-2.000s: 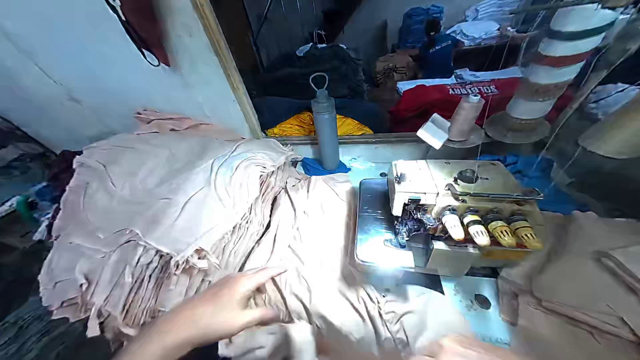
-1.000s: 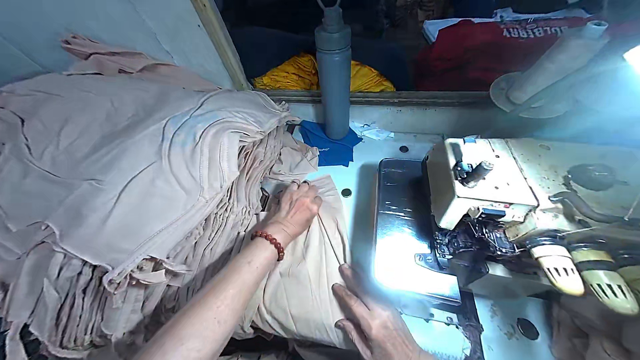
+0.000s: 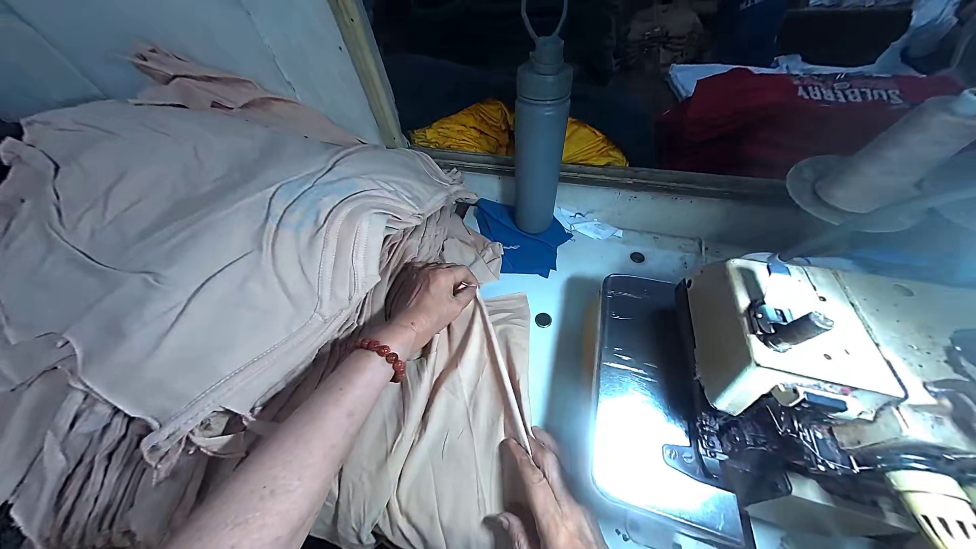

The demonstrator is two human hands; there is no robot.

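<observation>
My left hand (image 3: 436,301), with a red bead bracelet at the wrist, pinches the far end of a raised edge of a beige fabric piece (image 3: 435,450). The near end of that edge lies between the thumb and fingers of my right hand (image 3: 543,488), so the edge runs taut between both hands. The fabric spreads over the white table between a tall stack of beige fabric pieces (image 3: 191,252) on the left and an overlock sewing machine (image 3: 808,343) on the right. The machine's metal plate (image 3: 648,396) lies just right of my right hand.
A grey bottle (image 3: 542,145) stands on a blue cloth (image 3: 507,236) at the table's back edge. Behind it is a wooden frame (image 3: 656,183), with yellow fabric (image 3: 473,130) and red printed fabric (image 3: 762,122) beyond. A thread cone (image 3: 892,160) leans in at the right.
Since a second ago, the fabric's edge has been lifted and drawn taut between my hands. My left hand now pinches it, where it rested on the fabric before.
</observation>
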